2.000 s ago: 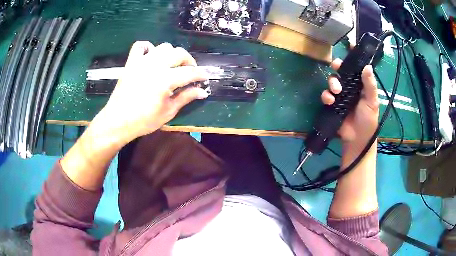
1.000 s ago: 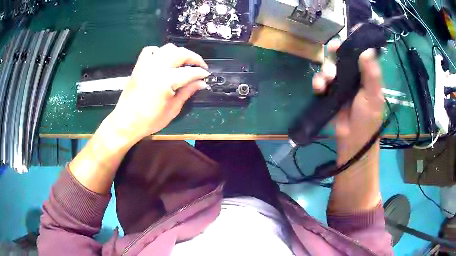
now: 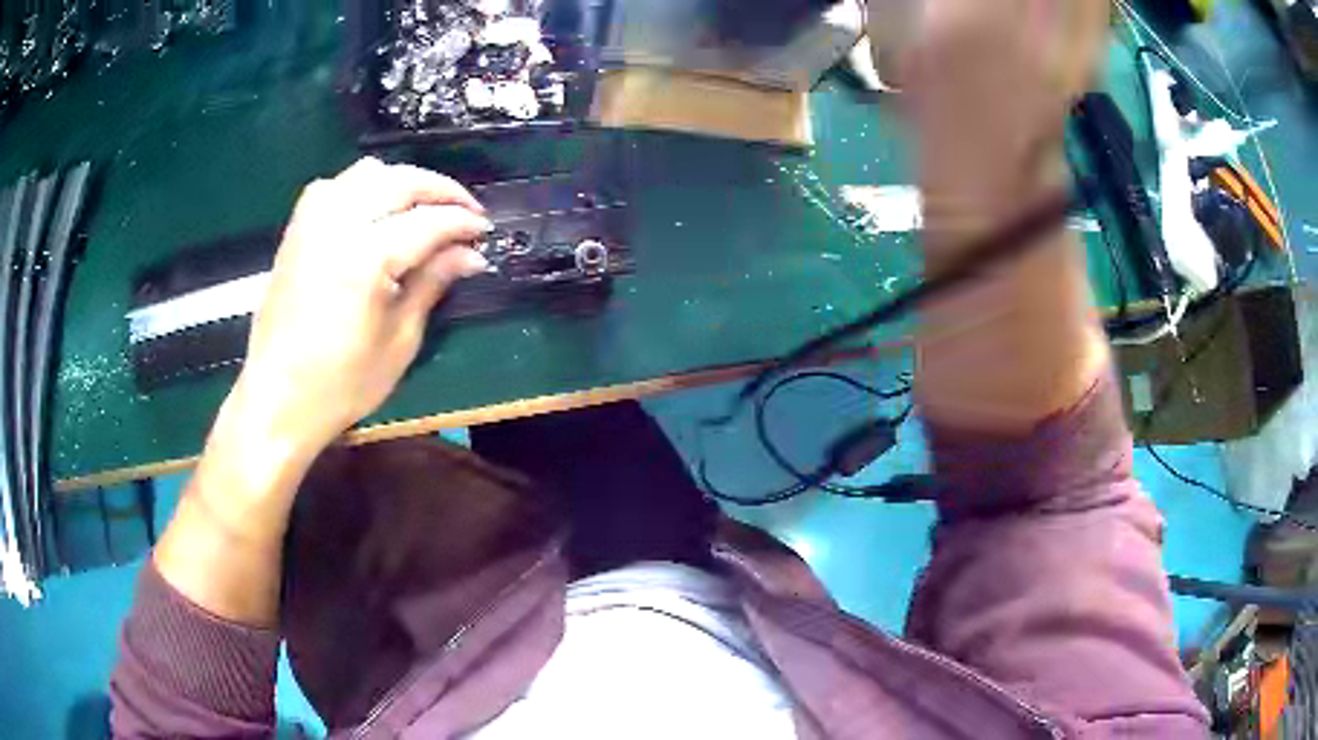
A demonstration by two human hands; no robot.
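The dark jig [image 3: 557, 299] lies on the green bench with a silver-white metal strip [image 3: 203, 307] in its left part. A round metal piece [image 3: 590, 257] sits at its right end. My left hand [image 3: 340, 275] rests over the jig, thumb and finger pinched on a small metal part [image 3: 502, 246] left of the round piece. My right hand [image 3: 997, 65] is blurred at the top edge, right of the feeder box; its fingers are not clear. The screwdriver body cannot be made out; a black cord [image 3: 911, 299] crosses in front of my right forearm.
A dark tray [image 3: 571, 109] of shiny fittings stands behind the jig. The wooden block [image 3: 701, 109] under the feeder box is right of it. Grey strips [image 3: 44, 275] lie at left. A white power strip [image 3: 1178, 188] and cords are at right. Cords hang below the bench edge.
My right hand has moved up and away from the front edge to the top of the view. The view has shifted and tilted. My left hand stays at the jig.
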